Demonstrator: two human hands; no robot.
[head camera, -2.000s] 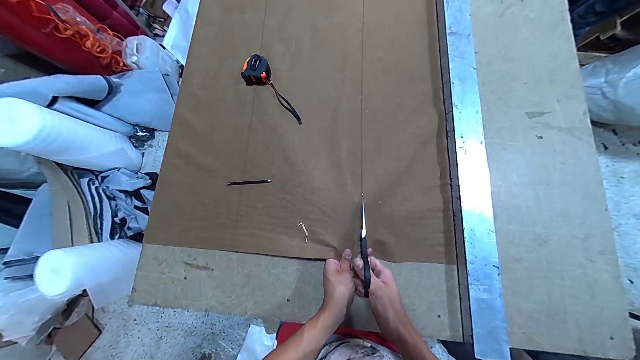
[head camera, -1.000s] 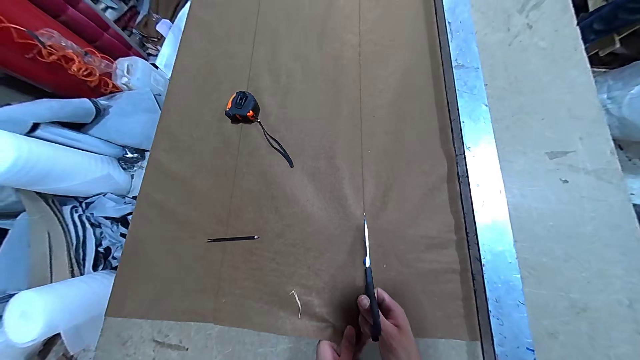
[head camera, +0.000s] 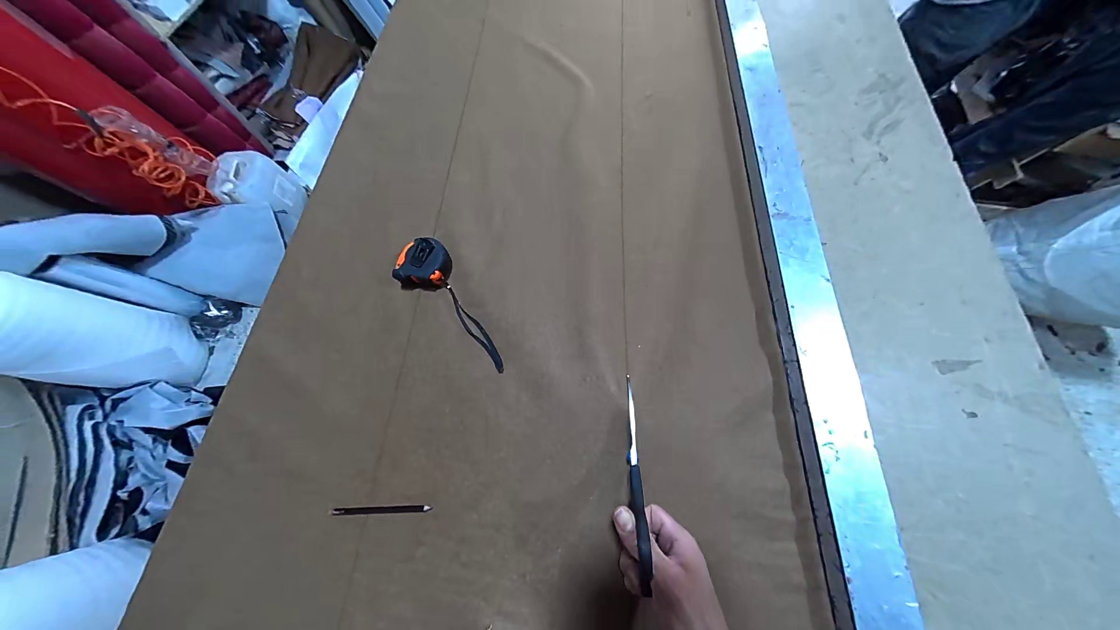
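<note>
My right hand grips the black handles of a pair of scissors near the bottom of the view. The blades point up along a thin drawn line on the brown sheet material, and the tip lies on that line. My left hand is out of view. To the left of the scissors a dark pencil lies crosswise on the sheet. Farther up lies a black and orange tape measure with its wrist strap, over a second drawn line.
A long metal straightedge runs along the sheet's right side on the table. White rolls, folded fabric and an orange coiled hose are at the left. A plastic-wrapped bundle stands beyond the right edge.
My right hand and the scissors have moved forward along the drawn line. My left hand, beside the scissors earlier, has gone out of view. The view has shifted forward.
</note>
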